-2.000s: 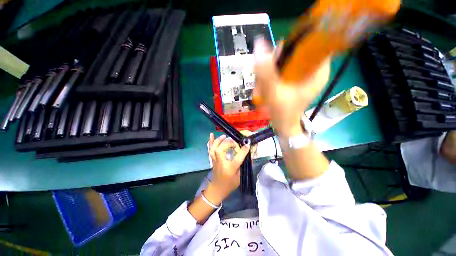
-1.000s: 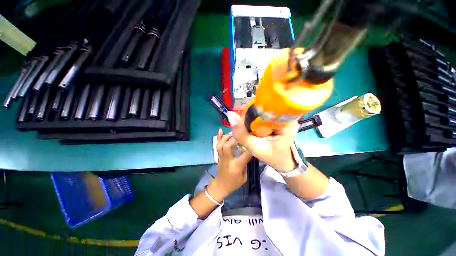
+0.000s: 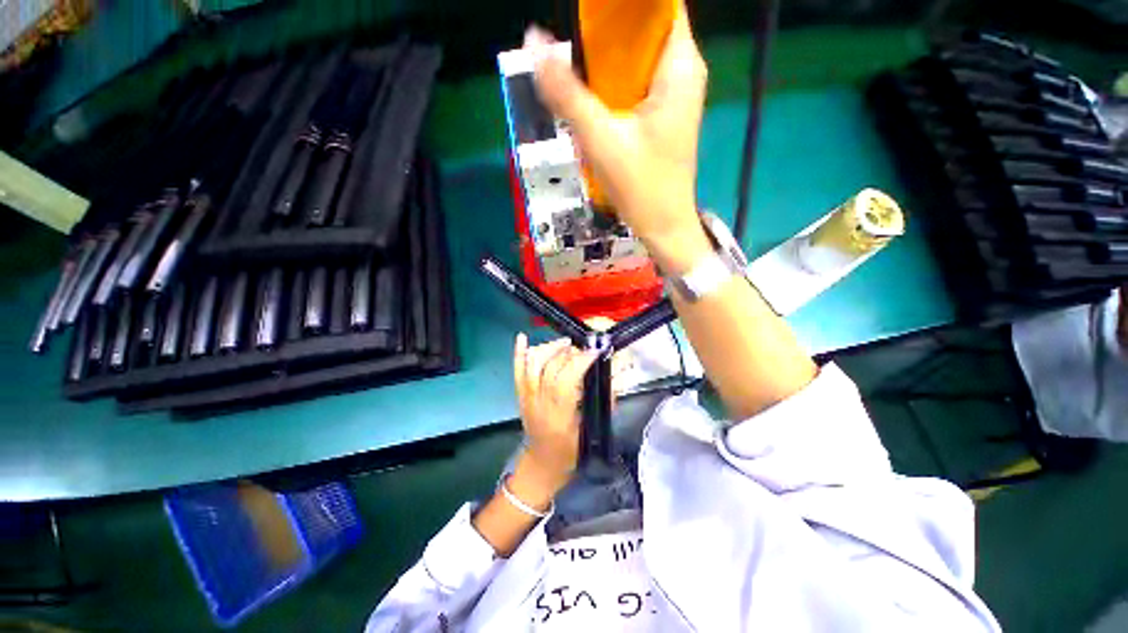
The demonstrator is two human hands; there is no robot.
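A black tripod [image 3: 598, 393] is spread in a Y, its round hub at the bench edge, one leg pointing toward my body. My left hand [image 3: 549, 393] holds it at the hub with the fingertips. My right hand [image 3: 649, 155] is raised over the screw feeder [image 3: 553, 186], around the orange electric screwdriver [image 3: 625, 50]. The screwdriver's upper end is cut off by the frame's top, and its lower tip is hidden behind the hand, over the front of the feeder. The feeder is white with blue edges on a red base [image 3: 600, 294].
Stacked black foam trays [image 3: 247, 359] with silver-ended sticks lie at left; another tray [image 3: 977, 198] is at right. A gold-yellow cylinder [image 3: 873, 216] on a white block stands right of the feeder. A blue basket [image 3: 223, 556] is below the bench. A person's sleeve [image 3: 1076, 371] shows at right.
My right hand and the screwdriver have moved up and away from the tripod hub to over the feeder, uncovering the hub. My left hand still holds the tripod.
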